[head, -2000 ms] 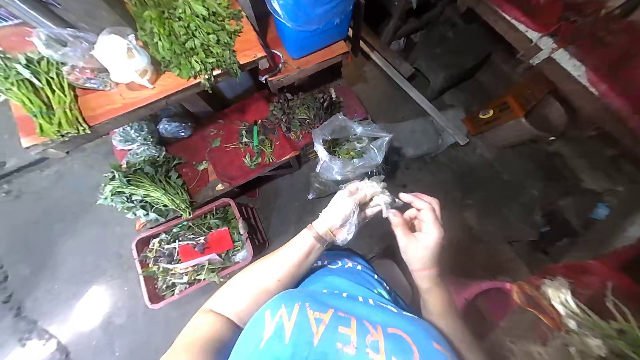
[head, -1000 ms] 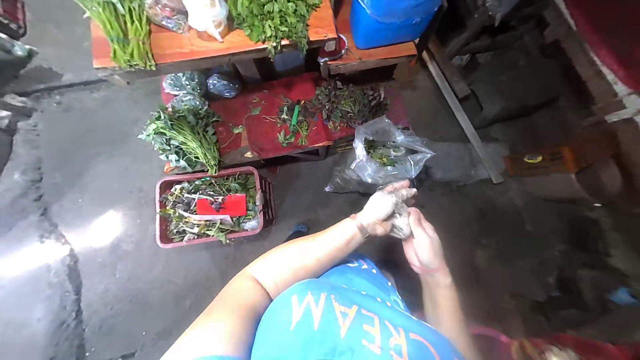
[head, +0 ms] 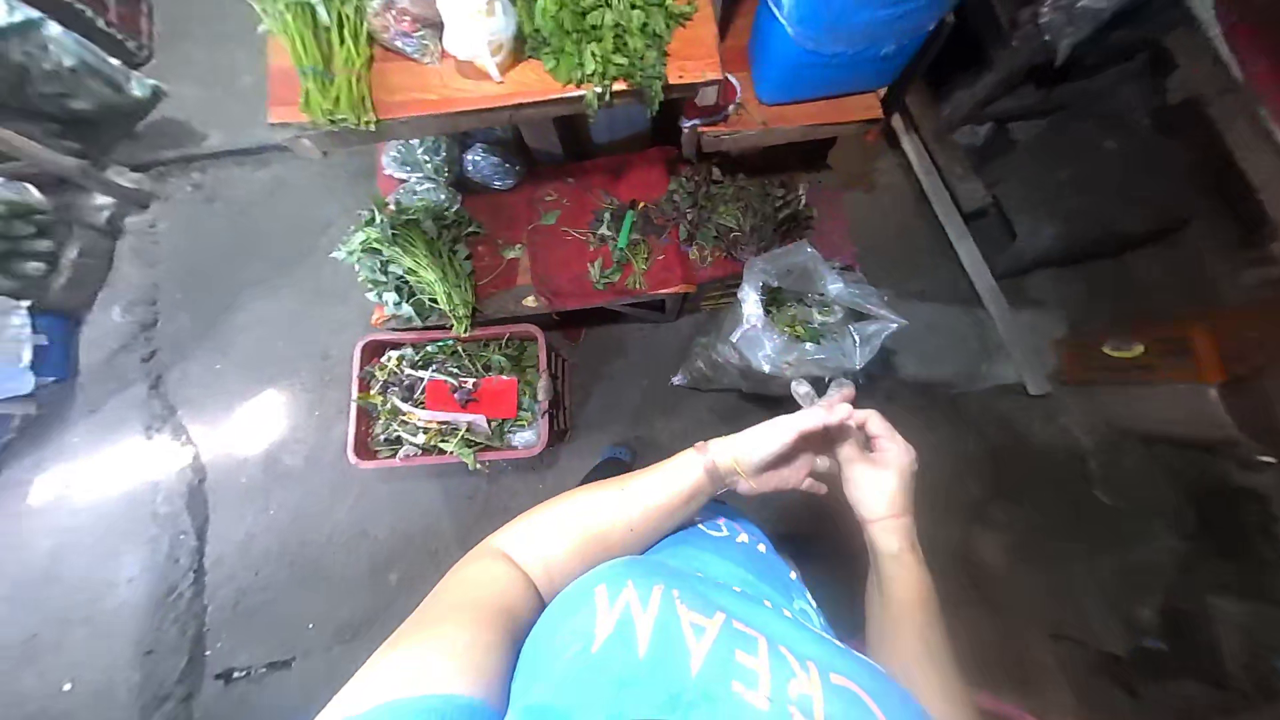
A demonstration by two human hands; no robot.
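Observation:
My left hand (head: 785,450) reaches forward from the lower left, with a thin plastic glove (head: 825,392) bunched near its fingertips. Against it is my right hand (head: 878,462), fingers bent and touching the left fingers; whether it pinches the glove is not plain. Just beyond both hands stands a clear plastic bag (head: 770,350) with leafy trimmings inside. Behind the bag, dark leafy herbs (head: 735,215) lie on a low table with red cloth (head: 560,270), beside a green-handled tool (head: 627,228). A bundle of green stems with leaves (head: 425,260) rests at the table's left end.
A pink plastic crate (head: 355,410) of leaves and scraps stands on the floor at left. Behind the low table is an orange wooden table (head: 400,98) with greens and bags. A blue container (head: 845,50) is at the top. A wooden plank (head: 970,250) slants at right.
The plastic glove covered much of my left hand two seconds ago; now the palm is bare and the plastic is bunched at the fingertips. The view has shifted leftward.

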